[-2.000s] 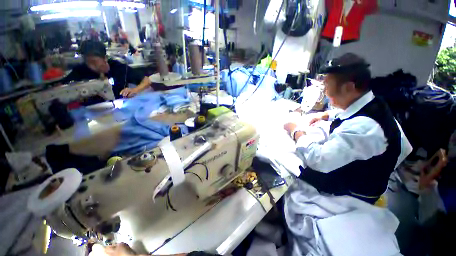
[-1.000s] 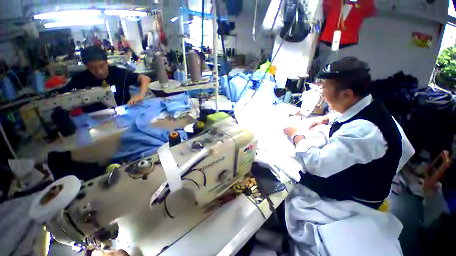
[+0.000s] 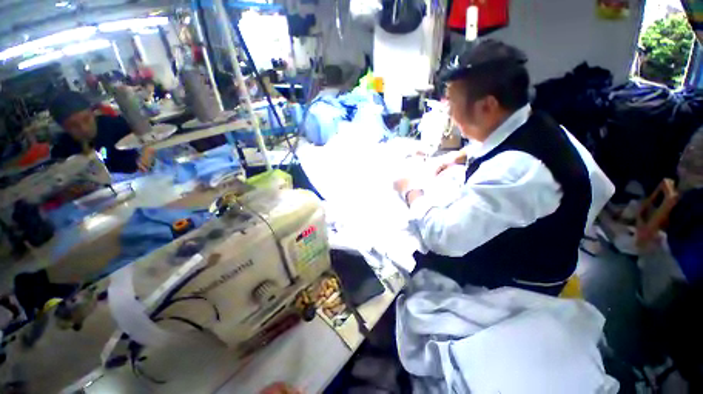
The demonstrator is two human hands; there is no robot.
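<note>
The long cream sewing machine head [image 3: 254, 265] runs from the lower left to the middle. A white tape strip [image 3: 129, 304] lies across it, beside thin dark cables. Only a small, blurred part of my right hand [image 3: 281, 388] shows at the bottom edge, over the pale machine table [image 3: 308, 350]. Its fingers and anything in them cannot be made out. My left hand is out of the picture. The needle area and any cloth there are cut off.
Beyond the machine end lie a dark flat item [image 3: 356, 278] and small yellowish pieces [image 3: 327, 298]. A person in a dark vest [image 3: 532, 200] works at bright white cloth [image 3: 354, 177], with pale cloth [image 3: 501, 331] hanging below. Another person sits upper left, near blue cloth [image 3: 154, 231].
The view has swung right and the machine has shifted left and down in it. The white tape roll and needle area have left the picture. My right hand now shows farther right at the bottom edge.
</note>
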